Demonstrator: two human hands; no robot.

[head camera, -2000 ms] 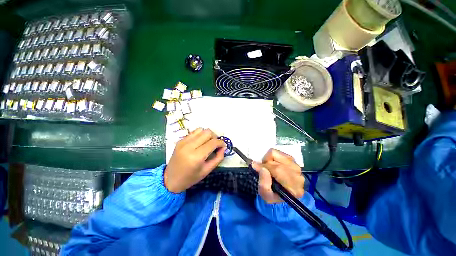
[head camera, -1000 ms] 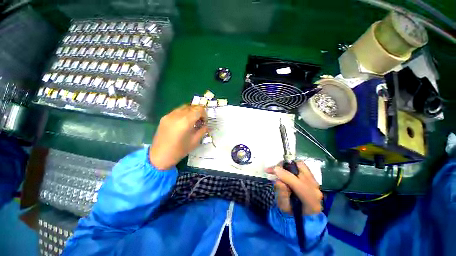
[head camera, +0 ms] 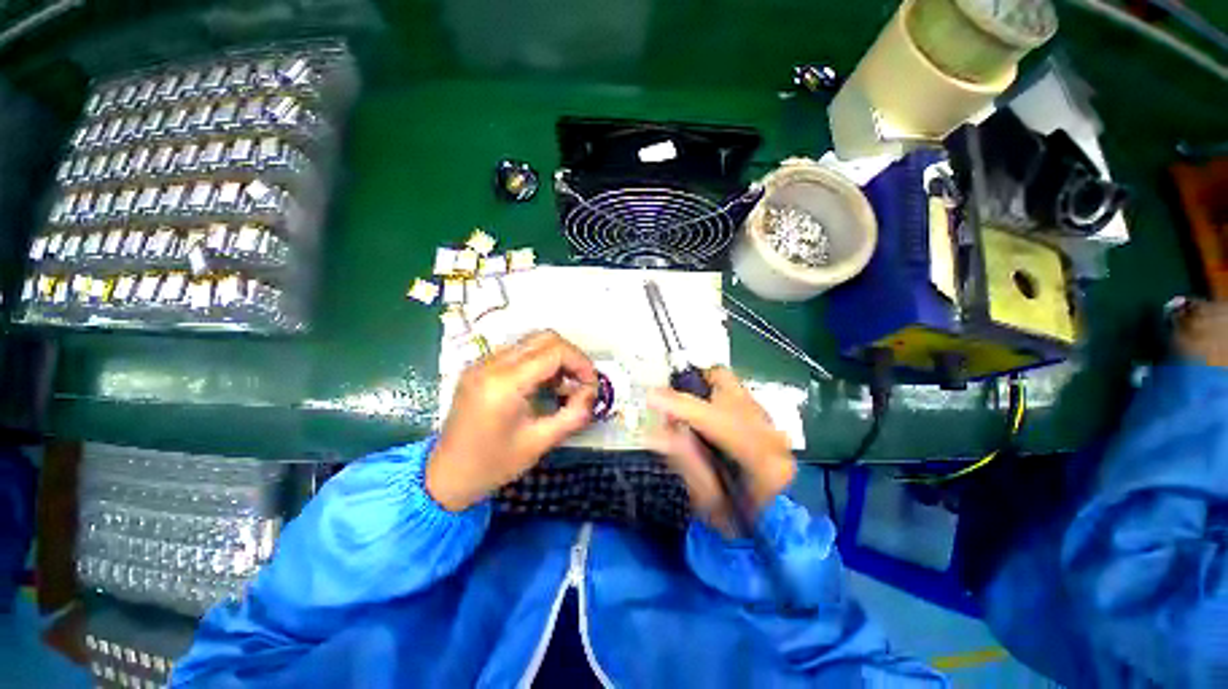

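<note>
My left hand (head camera: 505, 415) is over the left part of the white work sheet (head camera: 593, 312), its fingertips at a small dark round circuit board (head camera: 602, 396). The fingers partly cover the board; whether a battery cell is also between them I cannot tell. My right hand (head camera: 731, 444), somewhat blurred, grips the soldering iron (head camera: 669, 323), whose metal tip points up and away over the right part of the sheet. Loose silver-white battery cells (head camera: 471, 289) with yellow-orange edges lie at the sheet's upper left corner.
A fume fan (head camera: 649, 222) stands behind the sheet. Tweezers (head camera: 777, 335), a tip cleaner pot (head camera: 805, 232) and a blue soldering station (head camera: 896, 269) are at right. A blister tray (head camera: 168, 202) of cells lies left. Another round board (head camera: 515, 179) lies behind. A person's blue sleeve (head camera: 1145, 498) is at far right.
Since one second ago, my left hand has moved from the cell pile to the board, which lay free on the sheet. The iron now tilts to the left. The camera view has shifted.
</note>
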